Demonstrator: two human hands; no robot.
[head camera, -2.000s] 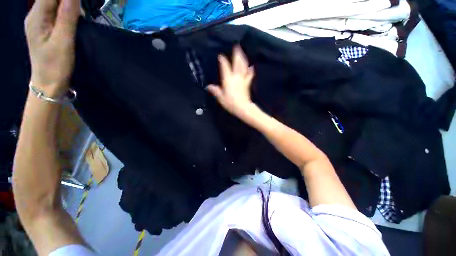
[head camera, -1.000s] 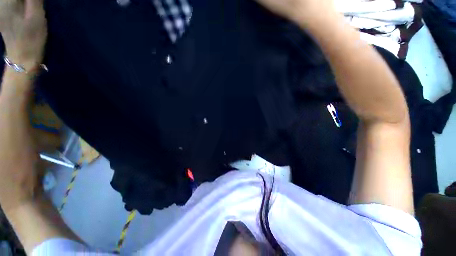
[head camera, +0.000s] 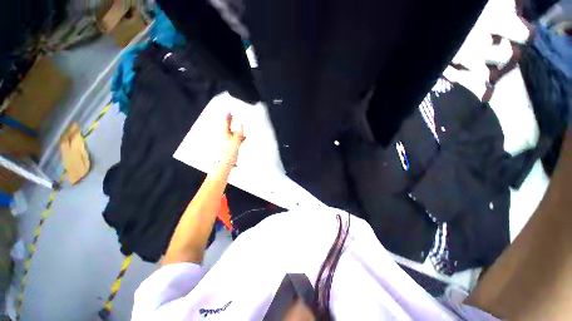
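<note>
A black shirt (head camera: 313, 75) hangs raised close to the camera at the top middle, with small pale buttons. My left hand (head camera: 233, 135) is over a flat white board or sheet (head camera: 201, 141), fingers apart, with nothing visible in it. Whether it touches the board cannot be told. My right hand is out of the picture; only a blurred arm shows at the right edge. Another black garment with checked trim (head camera: 467, 169) lies on the right, with a small blue-white tool or pen (head camera: 402, 156) on black cloth.
A black garment heap (head camera: 157, 138) is on the left, with turquoise cloth (head camera: 123, 75) beyond it. A red item (head camera: 224, 213) is near my left forearm. White garments (head camera: 502, 22) lie upper right. A cardboard piece (head camera: 75, 153) and yellow-black tape (head camera: 117, 282) are at floor level, left.
My left hand has left the shirt and moved down and right over the now exposed white board. The shirt is lifted nearer the camera. My right hand has left the picture.
</note>
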